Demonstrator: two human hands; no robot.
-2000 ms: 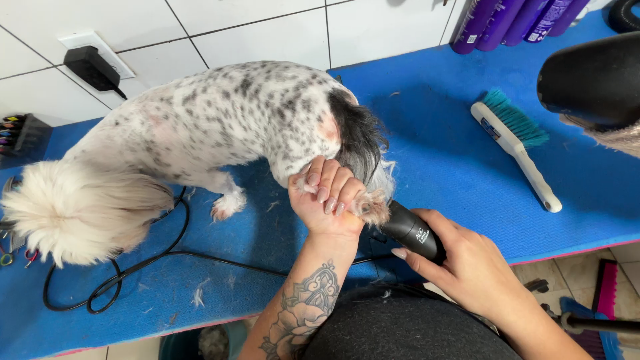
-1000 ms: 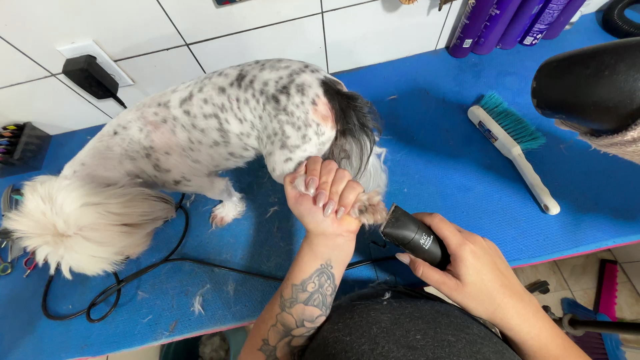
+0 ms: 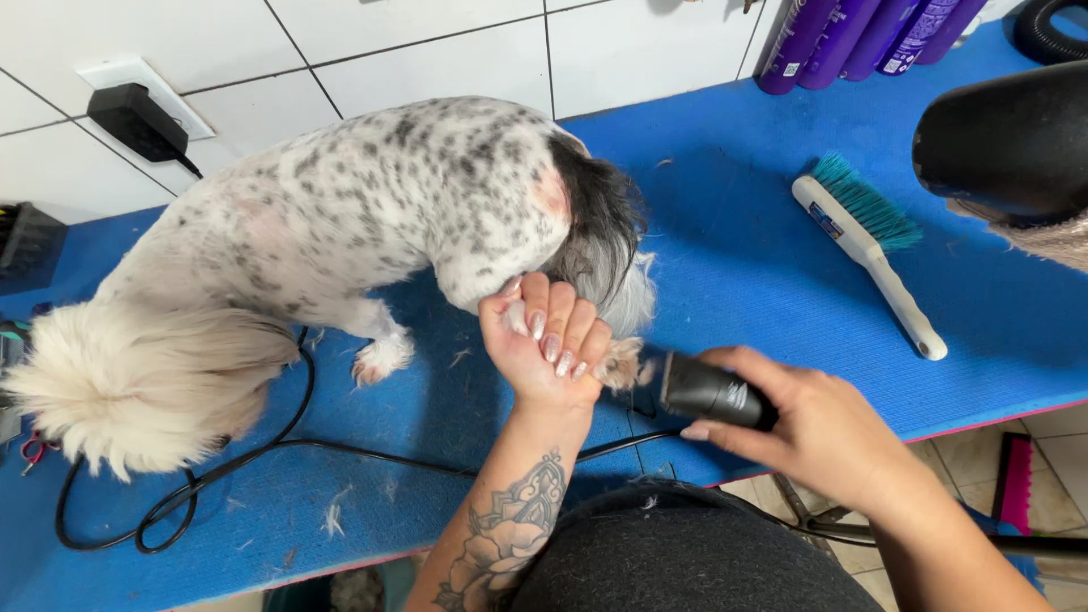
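A spotted, close-clipped dog (image 3: 357, 204) stands on the blue mat-topped table (image 3: 722, 170), its fluffy pale head at the left and its black-and-grey tail (image 3: 599, 225) toward the right. My left hand (image 3: 548, 340) is closed around one of its hind legs, and the furry paw (image 3: 620, 364) pokes out beside my fingers. In my right hand (image 3: 790, 416) is a black electric hair clipper (image 3: 714, 393), its blade end facing the paw with a small gap between them. The clipper's black cord (image 3: 382, 455) runs left over the table in loops.
A white-handled brush with teal bristles (image 3: 875, 255) lies on the right side. A black dryer nozzle (image 3: 1003, 144) juts in at the right edge. Purple bottles (image 3: 799, 51) stand by the tiled wall. A black adapter (image 3: 138, 121) is plugged in there. Loose hair tufts (image 3: 333, 514) dot the table.
The clipper in my right hand has drawn back slightly from the paw, leaving a gap. My left hand keeps its hold on the leg. The dog's head has shifted a little.
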